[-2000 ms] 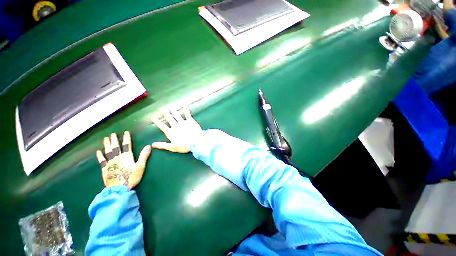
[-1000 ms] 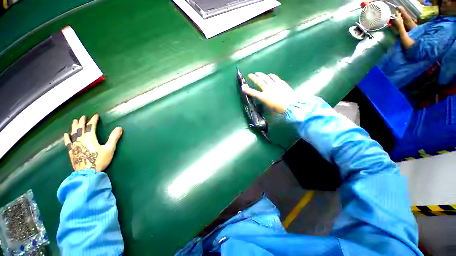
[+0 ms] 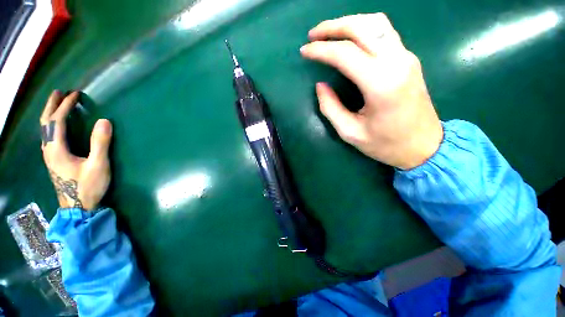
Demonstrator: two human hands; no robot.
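The black electric screwdriver (image 3: 269, 161) lies on the green bench in front of me, its metal tip pointing away and its cord at the near end. My right hand (image 3: 378, 93) is to the right of it, fingers apart and curved, holding nothing and not touching the tool. My left hand (image 3: 75, 155) is at the left, thumb and fingers apart, empty. A clear bag of screws (image 3: 34, 238) lies beside my left sleeve. A second heap of screws (image 3: 60, 286) is nearer me, partly hidden by the sleeve.
The green bench (image 3: 186, 260) has bright light reflections. At the top left corner, the white sheet with a red edge (image 3: 37, 43) shows under a dark laptop corner (image 3: 13, 21). The black cord (image 3: 331, 267) runs to the bench's near edge.
The view has moved closer to the bench, so the screwdriver looks larger. My right hand has moved off the screwdriver to its right. My left hand's fingers are more curled.
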